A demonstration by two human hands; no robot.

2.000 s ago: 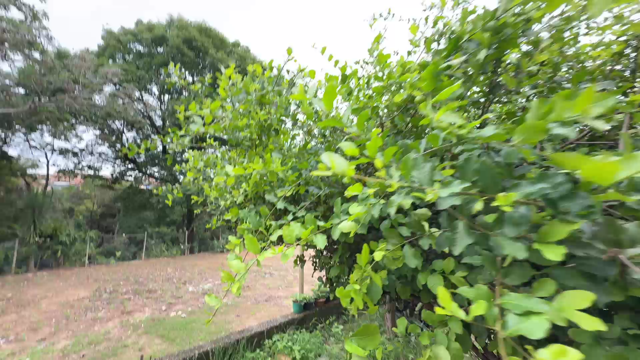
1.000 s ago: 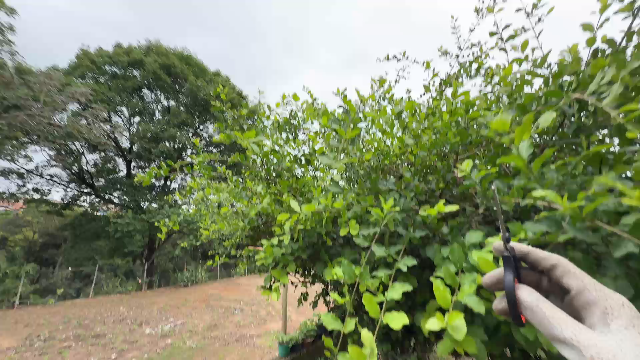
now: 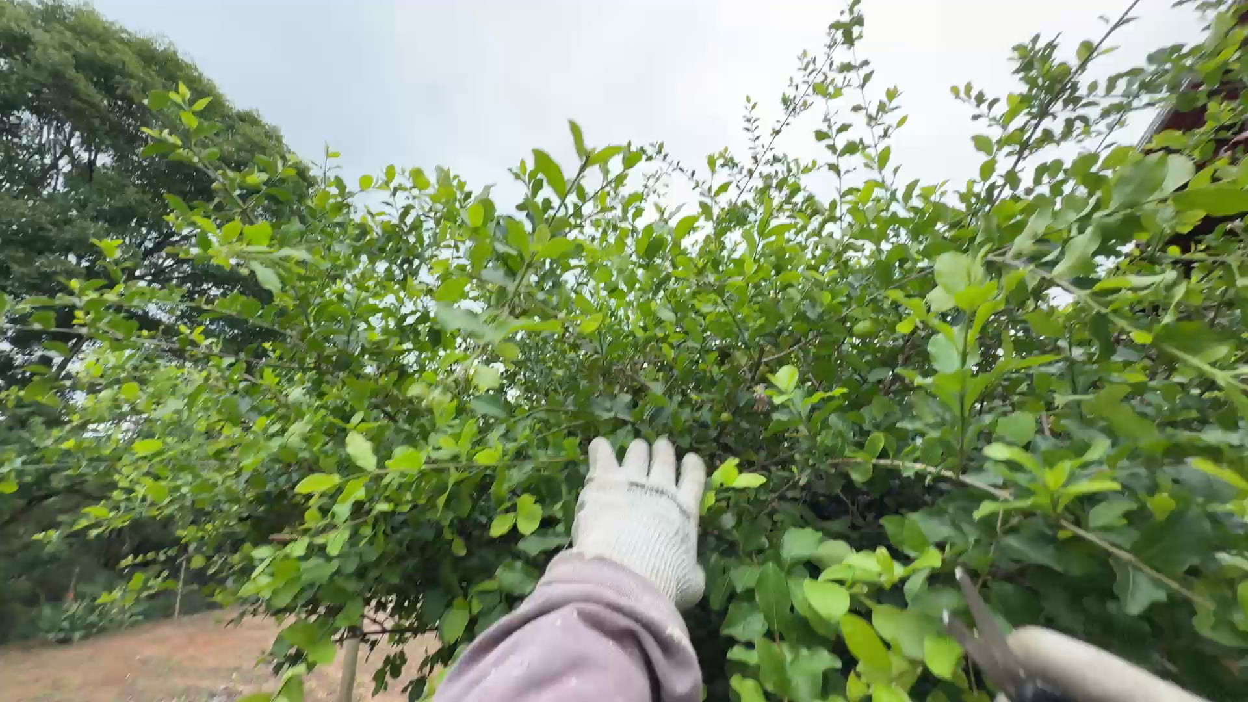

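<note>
My left hand [image 3: 639,522], in a whitish knit glove below a mauve sleeve, reaches up against the leafy green bush [image 3: 663,322]. Its fingers are extended and close together; the palm side is hidden, and no held object shows. A thin branch [image 3: 916,468] runs to the right of the fingers. In the bottom right corner, a gloved finger of my right hand [image 3: 1082,663] lies along a pair of pruning shears [image 3: 990,639]. The metal blades stand apart among the lower leaves, and the rest of that hand is out of frame.
Long leafy shoots [image 3: 1058,97] rise at the upper right, near a dark red structure [image 3: 1194,122] partly behind foliage. A large tree [image 3: 107,146] stands at the far left. Below it lies bare reddish ground [image 3: 156,653], with a post [image 3: 349,668] under the bush.
My left hand has come into view at the bush. My right hand and the shears sit lower at the right edge than a second ago. The view has moved closer to the bush.
</note>
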